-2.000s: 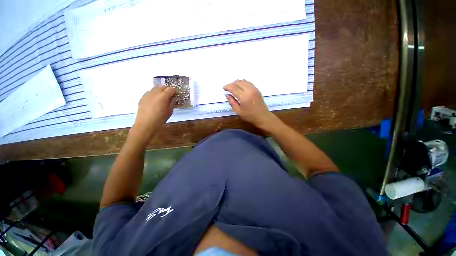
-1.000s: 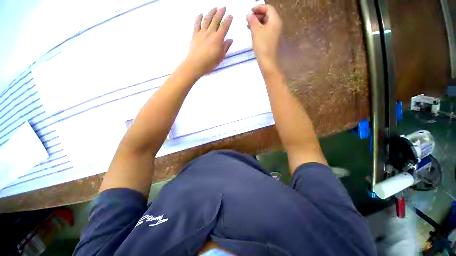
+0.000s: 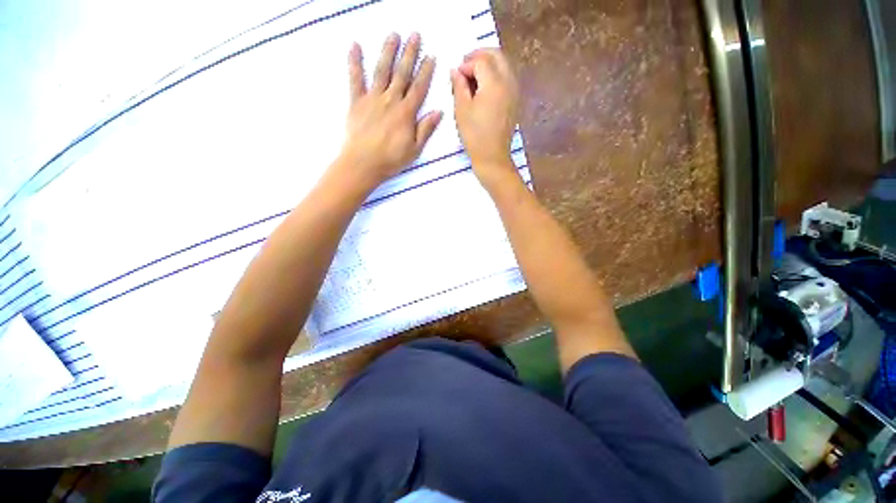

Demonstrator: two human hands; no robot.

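Note:
White pattern sheets (image 3: 422, 236) lie on striped fabric (image 3: 93, 388), with dark stripes showing between them. My left hand (image 3: 386, 116) lies flat on the upper sheet, palm down, fingers apart, holding nothing. My right hand (image 3: 484, 103) is at the right end of the same sheet, thumb and finger brought together near its edge. Whether a pin is between the fingertips cannot be seen. The pin box is mostly hidden behind my left forearm; only a small brownish edge (image 3: 303, 341) shows. Glare washes out the sheets.
The brown tabletop (image 3: 619, 128) extends right to a long metal rail (image 3: 732, 177). Beyond the rail's near end are a white roll (image 3: 766, 393) and a machine (image 3: 813, 303). A loose paper piece (image 3: 29, 363) lies at the far left. The table's front edge runs before my body.
My left hand has left the pin box and lies flat on the upper sheet. My right hand has moved to that sheet's right end. The view has shifted, with both hands slightly lower and further left than one second ago.

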